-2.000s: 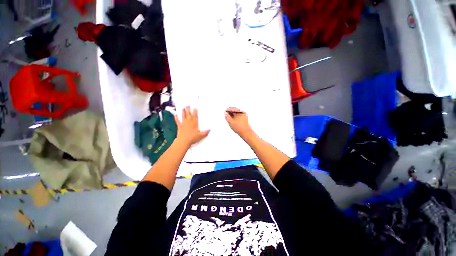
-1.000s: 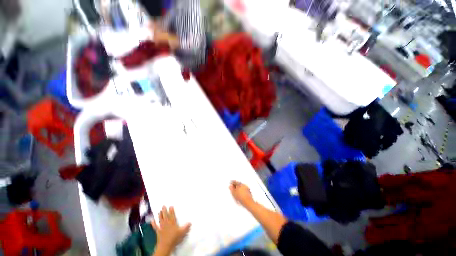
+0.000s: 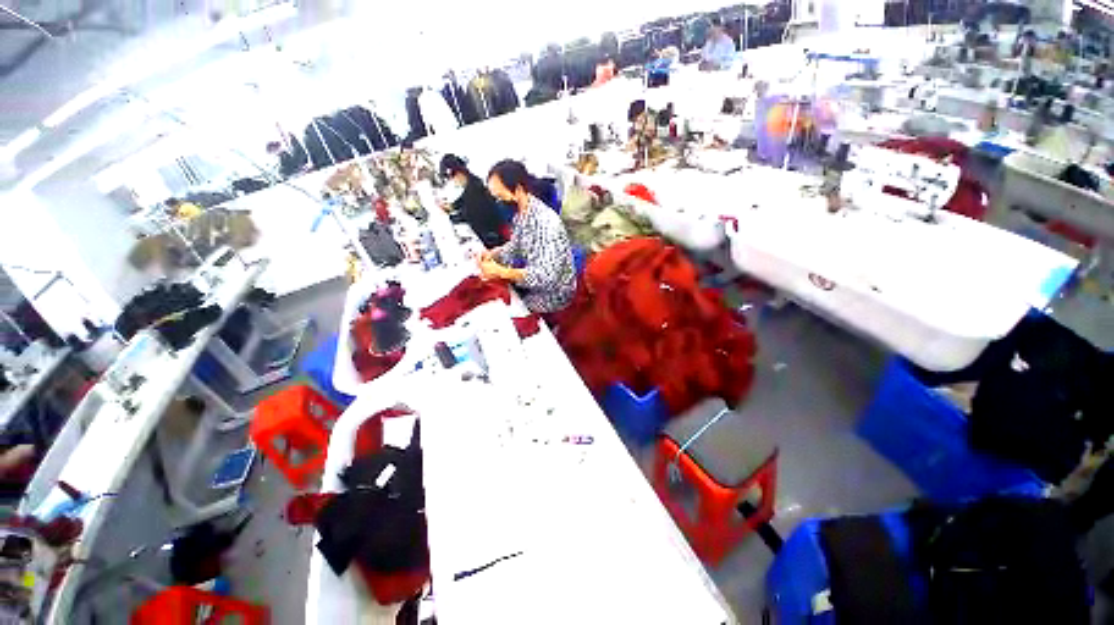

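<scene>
Neither of my hands is in the picture. The long white table runs away from me up the middle. A thin dark strip shows on its near left part; I cannot tell what it is. Small dark tools or scraps lie farther up the table, too small to name. A black and red bundle with a white tag lies in the white trough at the table's left.
Red stools stand left, another red stool right of the table. Blue crates with black pieces are lower right. A rust-red garment pile lies beyond. Two people sit up the table, one in a patterned top.
The view has swung up from the near table to the workshop. Both hands, seen on the table before, have left the picture. The green cloth is out of view too.
</scene>
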